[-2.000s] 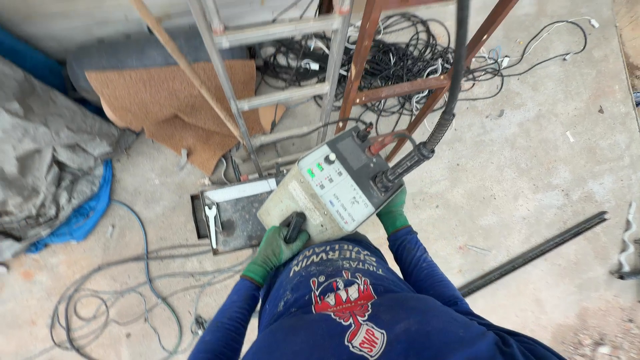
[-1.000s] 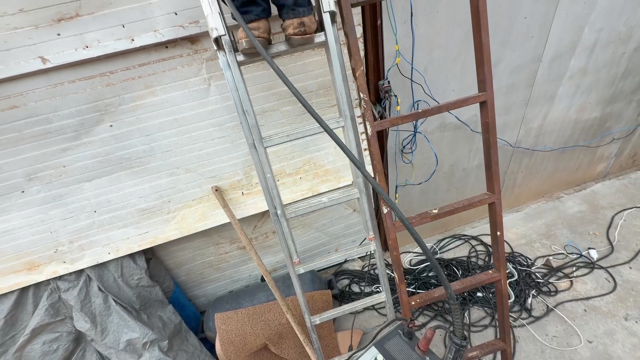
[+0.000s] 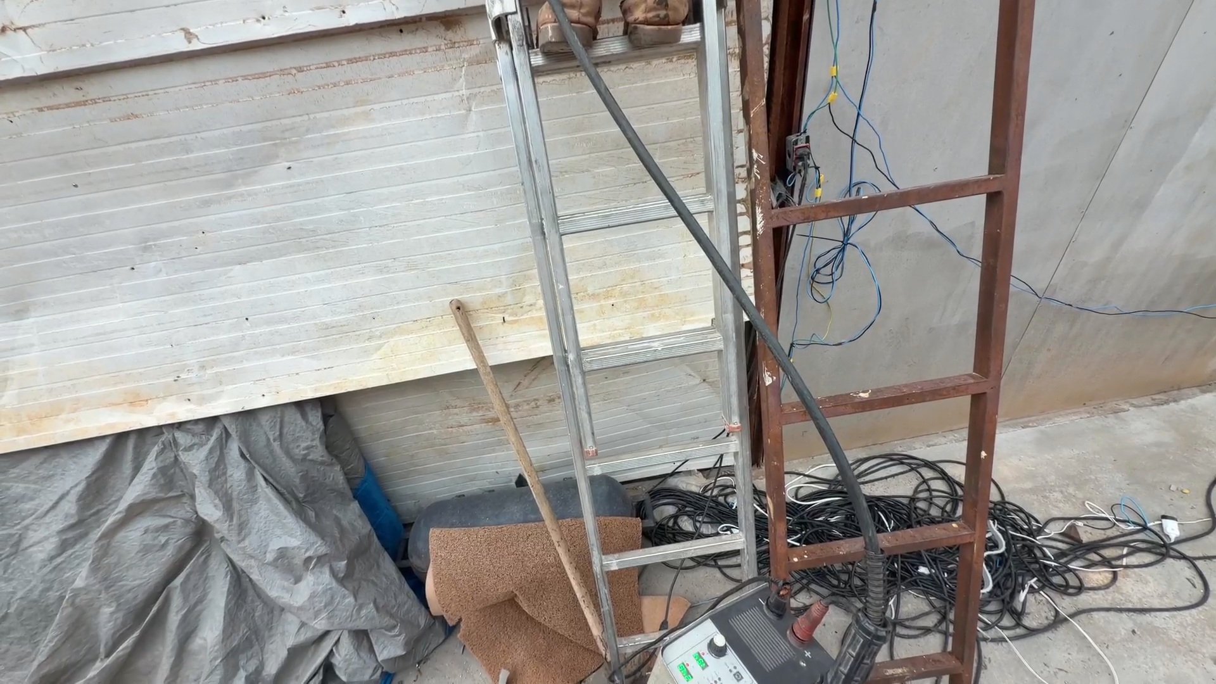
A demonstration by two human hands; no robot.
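Note:
At the bottom edge of the head view is the top of a welding machine with a knob, lit green displays and a red connector. A thick black cable rises from its plug up across an aluminum ladder. Neither my left hand nor my right hand is in the frame; whether they still hold the machine cannot be seen. A person's worn boots stand on an upper rung of the aluminum ladder.
A rusty brown metal ladder leans right of the aluminum one. Tangled black cables lie on the concrete floor behind it. A wooden pole, a brown mat and a gray tarp are at the left. Blue wires hang along the wall.
The view has tilted up from the floor to the ladders and wall. Two seconds ago both gloved hands were on the welding machine; now they are out of the frame.

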